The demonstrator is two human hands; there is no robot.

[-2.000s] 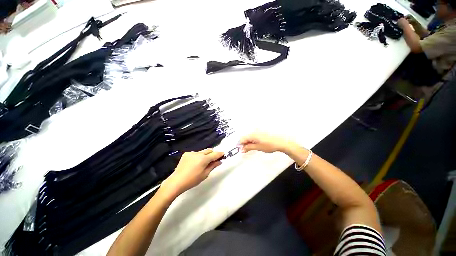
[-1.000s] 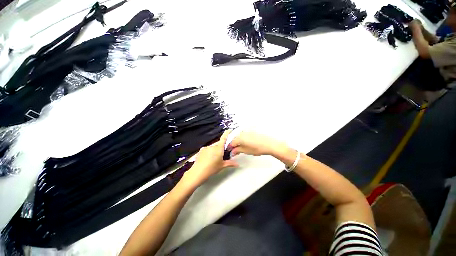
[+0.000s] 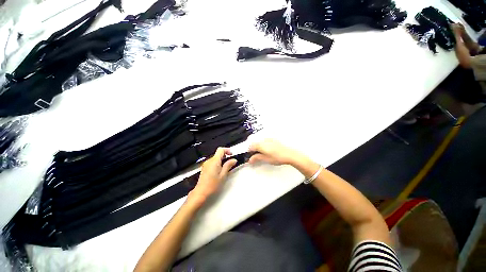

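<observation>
A row of black straps [image 3: 128, 141] lies side by side on the white table [image 3: 298, 101], with shiny film at the right ends and silver buckles lined up. The nearest strap [image 3: 152, 204] lies along the row's front side, and its right end is raised between my hands. My left hand [image 3: 213, 172] grips this strap near its end. My right hand [image 3: 272, 153] pinches the end itself, to the right of my left hand. The metal clip at the end is hidden by my fingers.
A strap heap with clear film [image 3: 69, 64] lies at the far left. A strap bundle [image 3: 330, 16] and a loose strap [image 3: 288, 53] lie at the far side. Another person's hand [image 3: 464, 45] holds black straps [image 3: 434, 29] at the right. A brown carton [image 3: 421, 234] stands below the table edge.
My hands were together at the strap's silver end and are now slightly apart along the black band. The clip is no longer visible. The view has shifted a little.
</observation>
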